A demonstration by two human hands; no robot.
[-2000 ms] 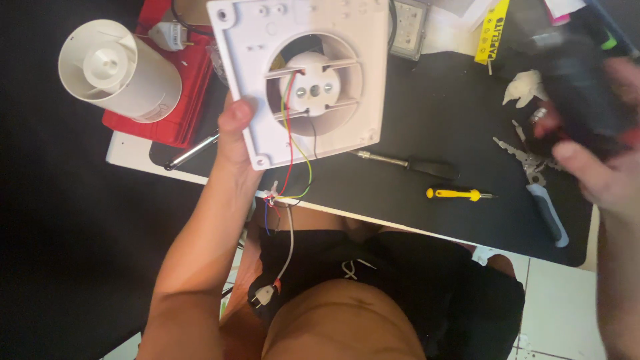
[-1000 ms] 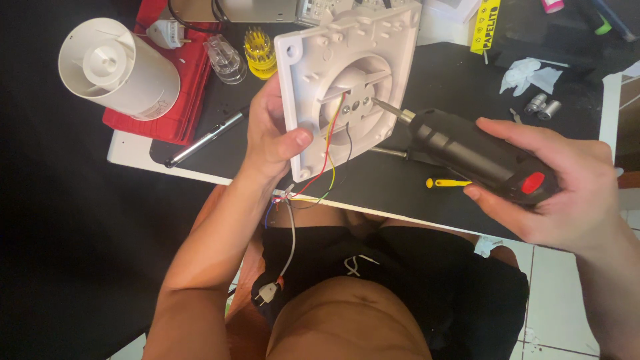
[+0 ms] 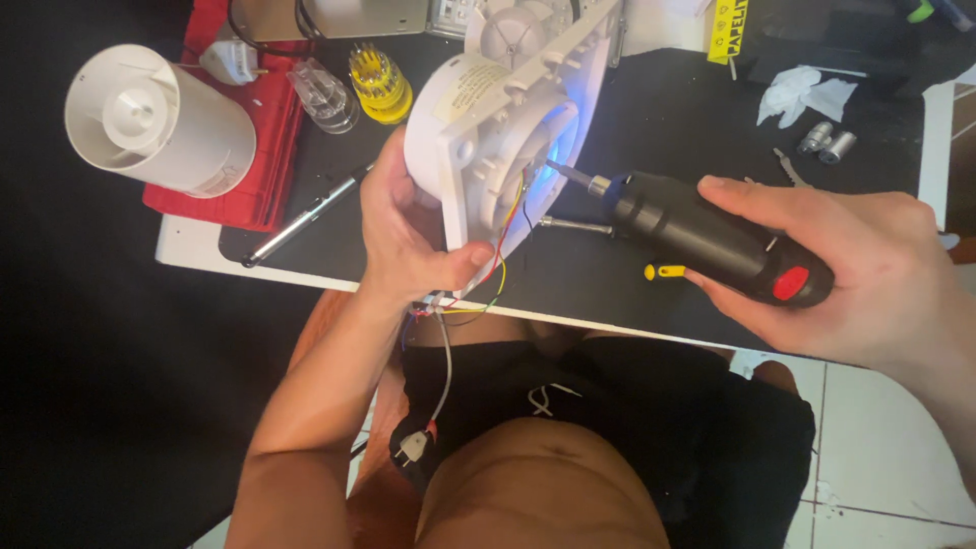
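Observation:
My left hand [image 3: 404, 221] grips the edge of a white plastic fan housing [image 3: 457, 206], which is tilted with its open round side facing right. Red, yellow and black wires [image 3: 505, 236] come out of its hub and run down to a joint with a grey cord that ends in a white plug [image 3: 414, 447]. In my right hand [image 3: 831, 252] is a black cordless screwdriver [image 3: 694, 229]. Its bit points left into the round opening, at the hub, and bluish light falls on the housing there. Whether the tip sits in a screw cannot be told.
On the left, a white cylindrical duct piece [image 3: 160, 122] lies on a red case [image 3: 267, 175]. Near it are a yellow bit holder [image 3: 380, 88], a clear cover [image 3: 324, 95] and a silver pen-like tool [image 3: 305, 217]. Metal sockets [image 3: 827, 142] and crumpled tissue [image 3: 804, 95] lie right, beyond the screwdriver.
The black screwdriver has come in from the right to the hub. The housing, earlier facing me, has been turned more edge-on. Bluish light now shows on it.

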